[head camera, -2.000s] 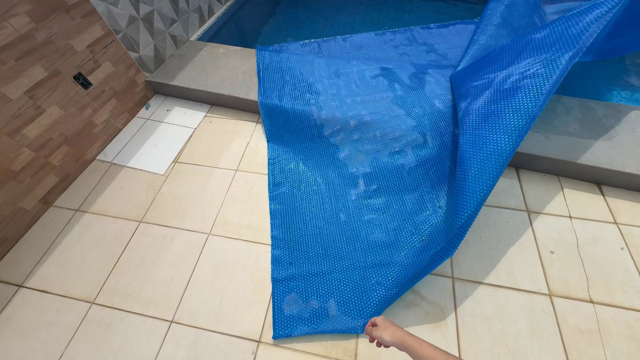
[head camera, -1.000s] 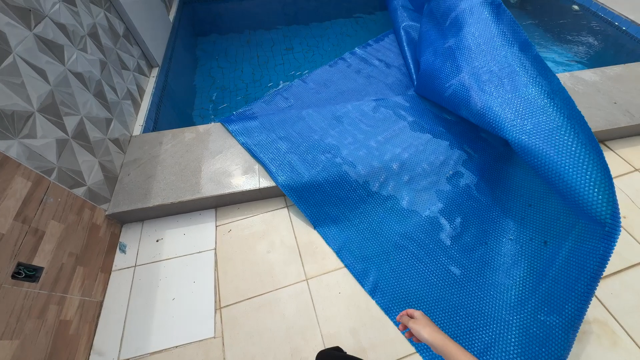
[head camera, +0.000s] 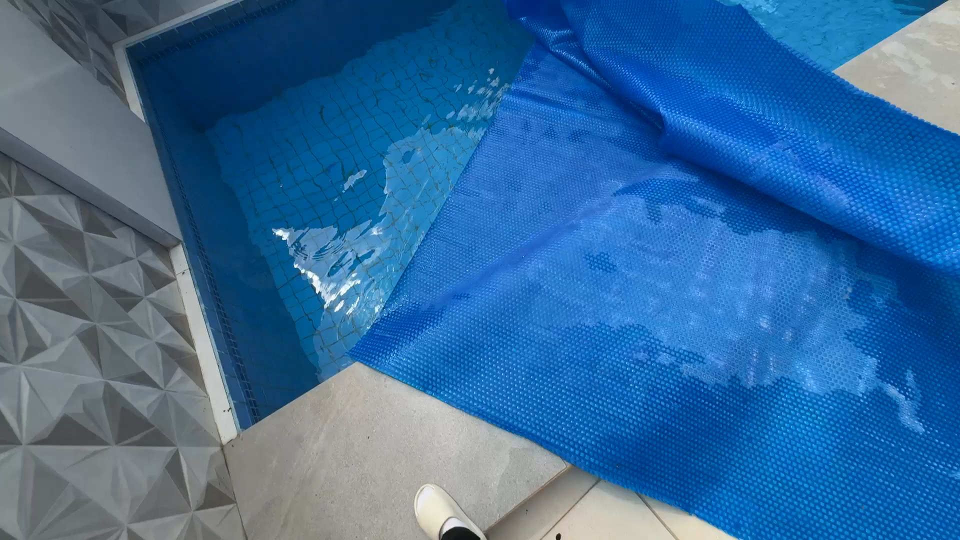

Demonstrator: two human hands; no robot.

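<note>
Neither my left hand nor my right hand shows in the head view now. A blue bubble pool cover lies across the pool's edge, partly over the water and partly over the stone coping and floor tiles. One corner of it rests at the inner edge of the coping. Toward the upper right the cover is folded back over itself in a thick fold. Patches of its surface look wet and shiny. Left of the cover, the water of the tiled pool is uncovered.
The grey stone coping runs along the near pool edge, with my foot in a cream shoe on it. A step drops from the coping to beige tiles. A wall with grey geometric tiles stands at the left.
The hand that was at the cover's edge a second ago is out of view. The view has moved toward the pool's left corner, and a shoe now shows on the coping.
</note>
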